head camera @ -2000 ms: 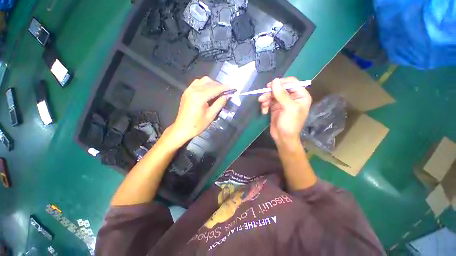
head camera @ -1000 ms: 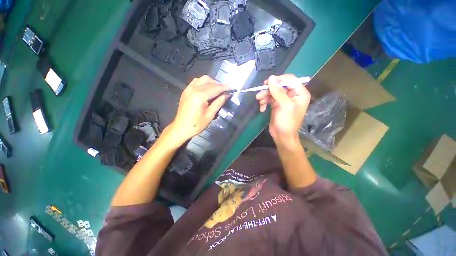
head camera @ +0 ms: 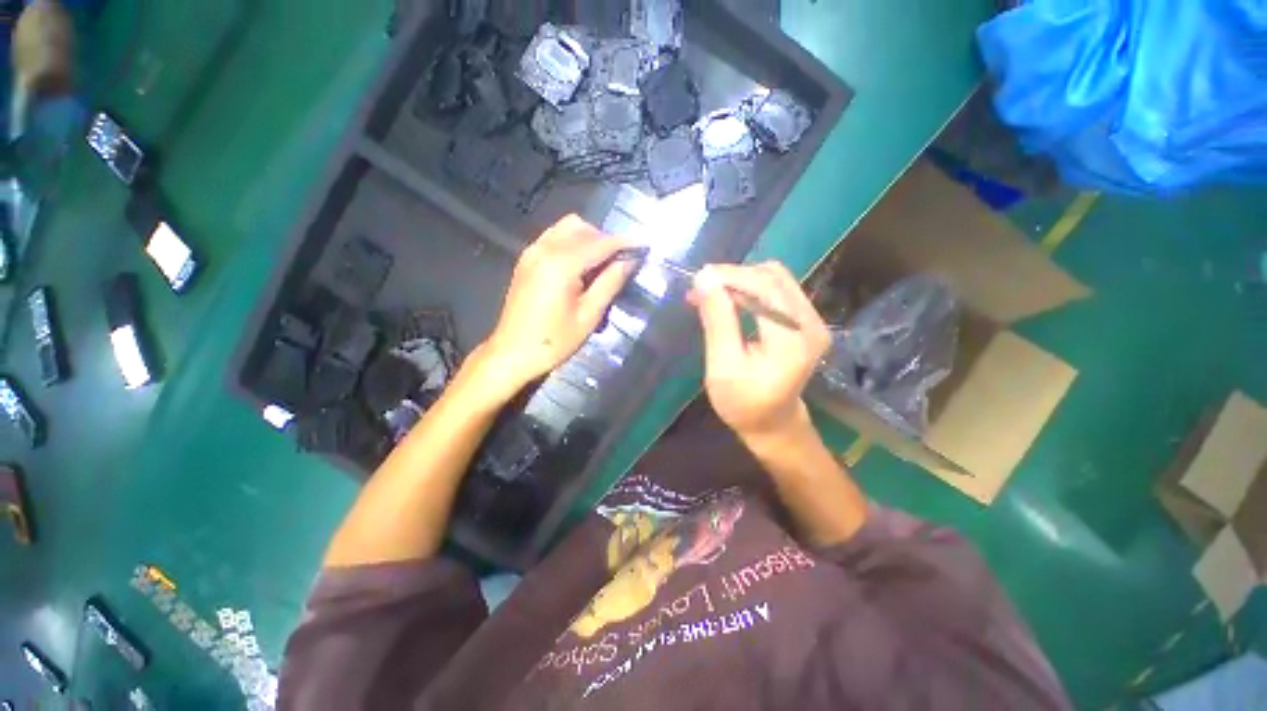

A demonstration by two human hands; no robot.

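My left hand [head camera: 556, 299] is over the middle of the divided black tray [head camera: 445, 208]. Its thumb and fingertips pinch a small dark phone part [head camera: 632, 254], mostly hidden by the fingers. My right hand [head camera: 757, 347] is just right of it, near the tray's right rim, and holds a thin pointed tool [head camera: 675, 267]. The tool's tip points left at the dark part; whether they touch is not clear. Loose black parts [head camera: 674, 160] lie in the upper compartment, some with silvery faces. More dark parts [head camera: 341, 347] lie in the lower compartment. A bright striped patch [head camera: 625, 327] shows under the hands.
Several bar phones [head camera: 125, 331] lie on the green bench at the left, with small pale pieces [head camera: 236, 646] at the lower left. An open carton [head camera: 1007, 403] holding a crumpled clear bag [head camera: 896, 347] is at the right. Blue cloth [head camera: 1125, 97] and a blurred hand [head camera: 42, 59] show at the top.
My right hand has moved slightly left and down, and the tool is tilted differently. My left hand keeps its pinch. The phones on the bench have shifted slightly in view. A hand has appeared at the upper left.
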